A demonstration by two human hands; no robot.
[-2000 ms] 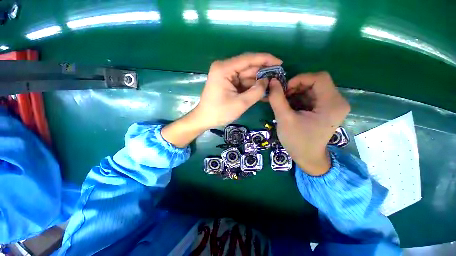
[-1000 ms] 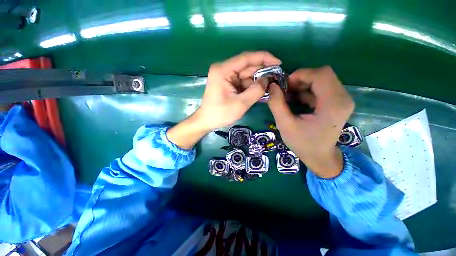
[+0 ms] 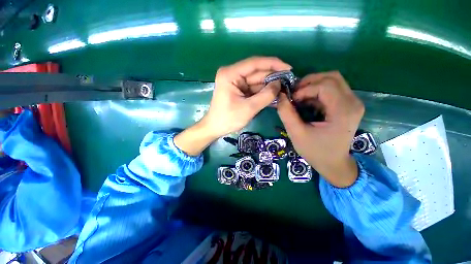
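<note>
My left hand (image 3: 235, 98) holds a small silver and dark camera unit (image 3: 279, 78) between its thumb and fingers, above the far edge of the work surface. My right hand (image 3: 325, 116) has its thumb and fingertips against the right side of the same unit. The unit's lower part is hidden by my thumbs. Several square silver-white units with dark round centres (image 3: 267, 172) lie in a pile below my hands, with dark wires and yellow tips among them. One unit (image 3: 299, 169) lies just right of the pile and another (image 3: 363, 143) lies beyond my right wrist.
A white sheet (image 3: 421, 170) lies at right. A grey metal bar (image 3: 62, 87) with a bolted end comes in from the left. A red tray (image 3: 54, 121) and a neighbour's blue sleeve (image 3: 38, 180) are at left. Small units (image 3: 49, 14) lie on the glossy green belt at top left.
The view has shifted, so the bar and sheet sit further right. Small units on the belt at top left have moved rightward. Both hands stay on the unit, which has tilted slightly.
</note>
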